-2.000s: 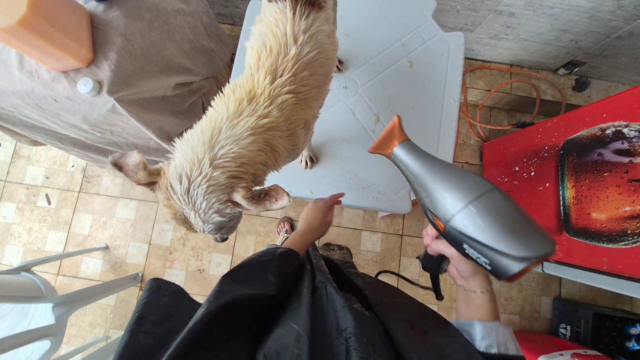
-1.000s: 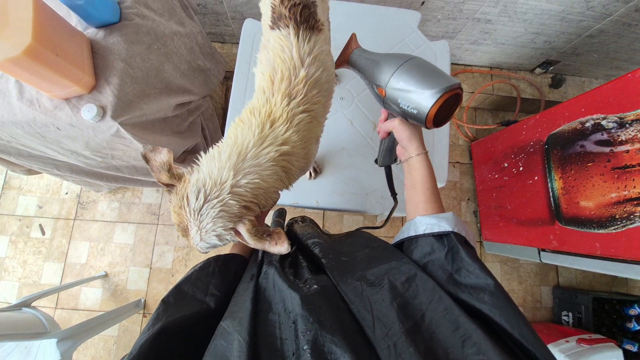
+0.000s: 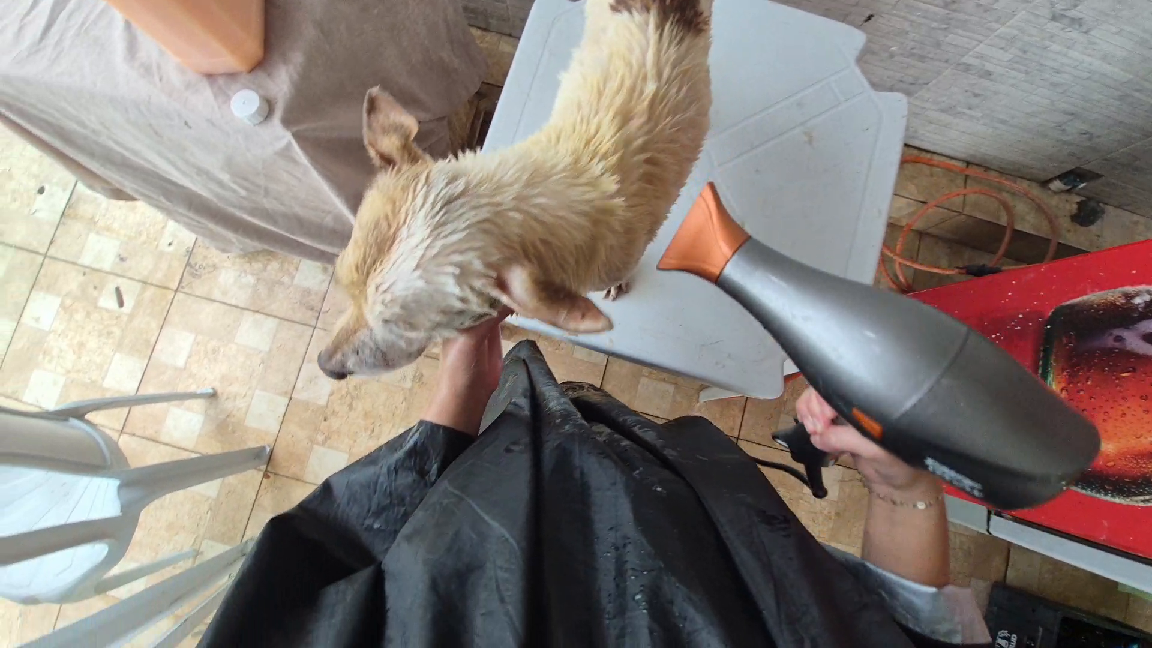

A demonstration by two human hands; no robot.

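A damp, cream-coloured dog (image 3: 576,180) stands on a white plastic table (image 3: 792,117), its head turned to the left past the table's near edge. Under its jaw and neck is my left hand (image 3: 472,360), the fingers mostly hidden by the head; whether they grip cannot be seen. My right hand (image 3: 855,441) is closed round the handle of a grey hair dryer (image 3: 882,360). The dryer's orange nozzle (image 3: 705,234) points up and left at the dog's side, a little apart from the fur. A dark cord hangs by the handle.
A cloth-covered surface (image 3: 306,162) at the upper left bears an orange plastic container (image 3: 207,31) and a white cap (image 3: 249,106). White plastic chairs (image 3: 72,504) stand at the lower left. At right are a coiled orange hose (image 3: 999,193), a red cooler (image 3: 990,297) and a tiled wall (image 3: 1017,72).
The dryer and my right hand have moved down and right from above the table. The dog's head has lifted and turned left. My left hand, in the open two seconds ago, is now under its head.
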